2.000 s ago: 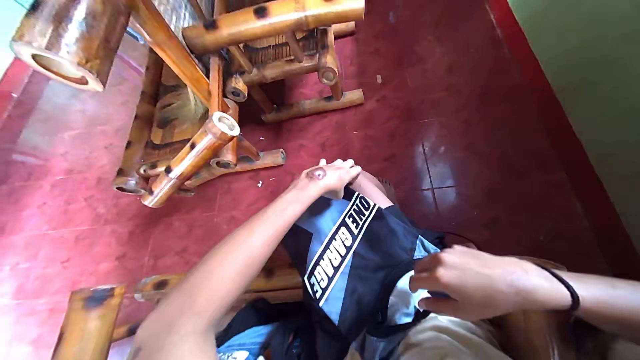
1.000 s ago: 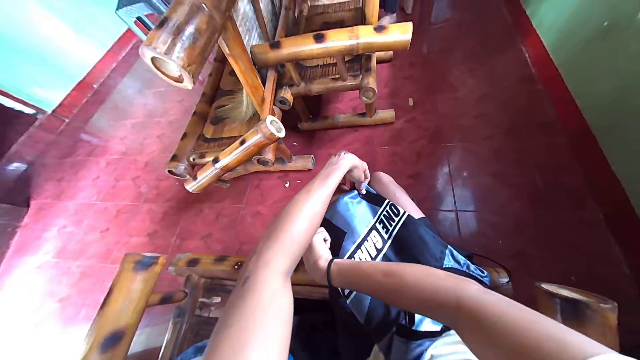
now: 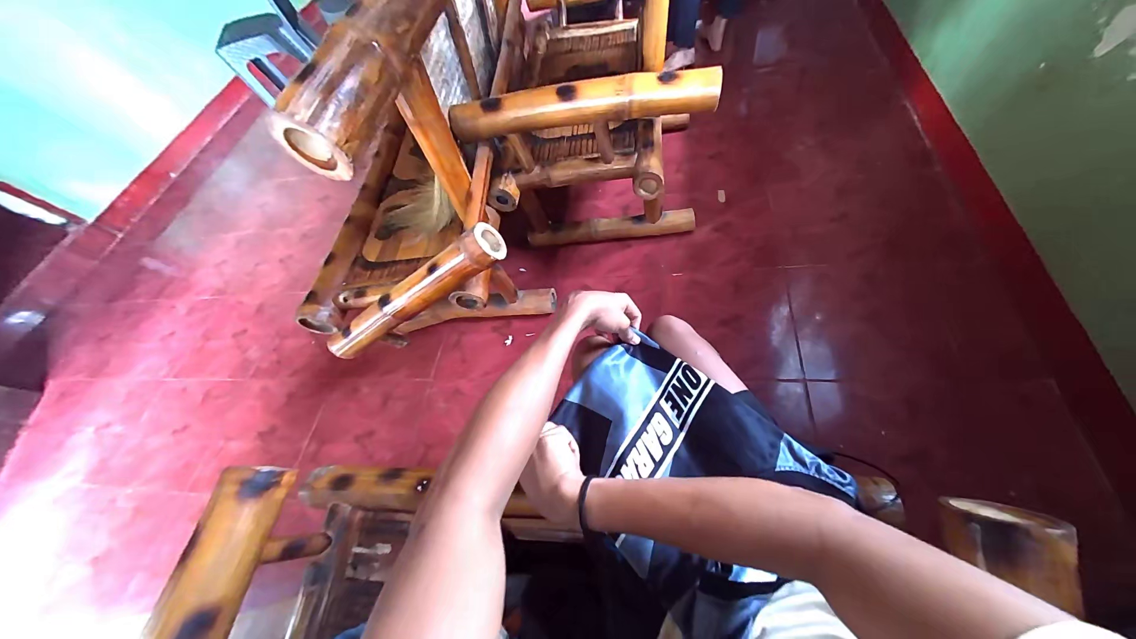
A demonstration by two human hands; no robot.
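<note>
A blue and black garment with white lettering (image 3: 737,426) lies across my lap, its far end near my knees. My left hand (image 3: 608,315) pinches its far edge between thumb and fingers, just in front of a bare knee. Lower down, my right hand (image 3: 557,461) is curled at the garment's left edge, with that forearm crossing over the cloth and a dark band around the wrist. What the right fingers grip is hidden. The near part of the garment is covered by my right forearm.
Bamboo chairs (image 3: 586,102) stand ahead and to the left, one holding a bundle of pale bristles (image 3: 417,209). Bamboo armrests (image 3: 222,550) flank me on both sides. A person's feet (image 3: 682,59) show at the top. A green wall (image 3: 1047,133) rises on the right above red floor tiles (image 3: 790,293).
My right hand has crossed from the right side of the garment to its left edge. My left hand stays at the far end, now pinching the edge. The view has shifted, showing more chairs.
</note>
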